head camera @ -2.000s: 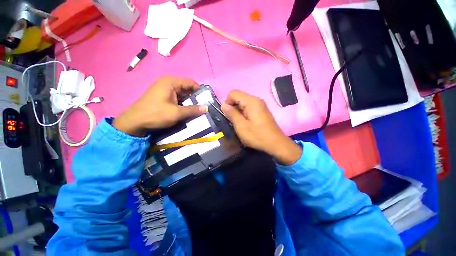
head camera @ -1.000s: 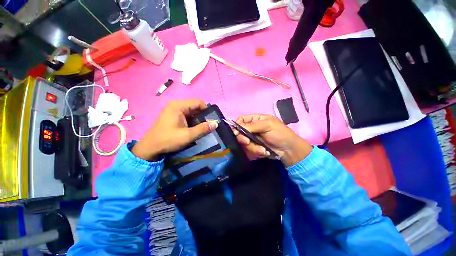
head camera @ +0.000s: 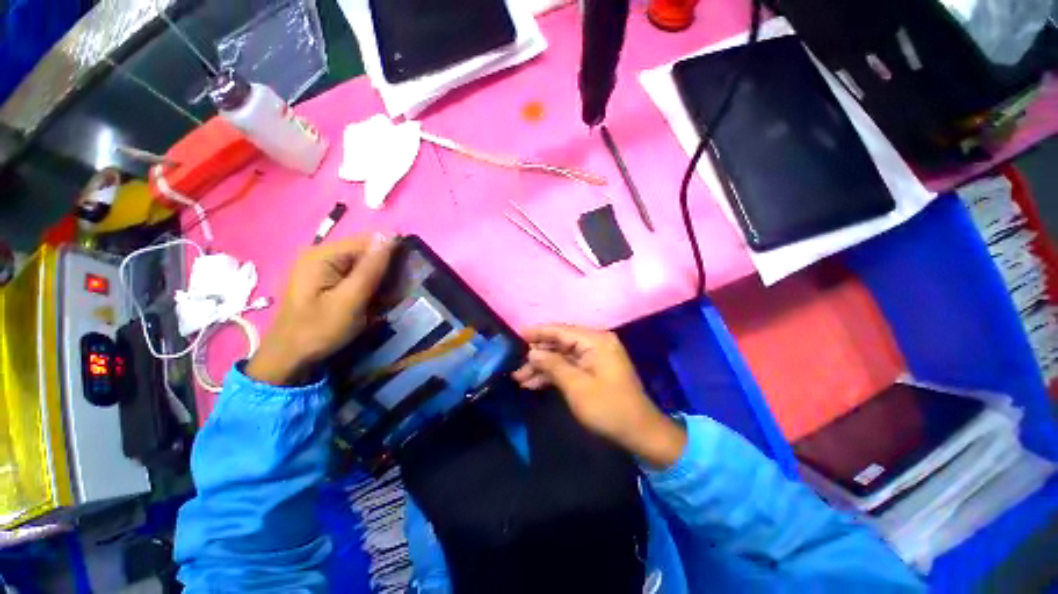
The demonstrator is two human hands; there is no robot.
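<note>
An open-backed tablet screen assembly [head camera: 418,331] with silver-white panels and an orange-yellow ribbon is held tilted over my black-covered lap. My left hand [head camera: 323,304] grips its upper left edge near the top corner. My right hand [head camera: 594,385] holds the right corner between thumb and fingers. Thin silver tweezers [head camera: 548,239] lie on the pink mat beyond the tablet. A small dark block [head camera: 604,236] lies just right of them. The tablet's lower left end is partly hidden by my left sleeve and blurred.
A closed black tablet [head camera: 783,145] lies on white paper at right, with a black cord [head camera: 687,203] beside it. A slim dark stick [head camera: 628,178], crumpled white wipe [head camera: 379,159] and white bottle [head camera: 274,125] lie beyond. A charger [head camera: 216,292] and yellow-topped heating device [head camera: 87,383] stand left.
The tweezers have left my right hand and now lie on the mat. My right hand has moved to the tablet's right corner. The view has shifted, showing more of the right side.
</note>
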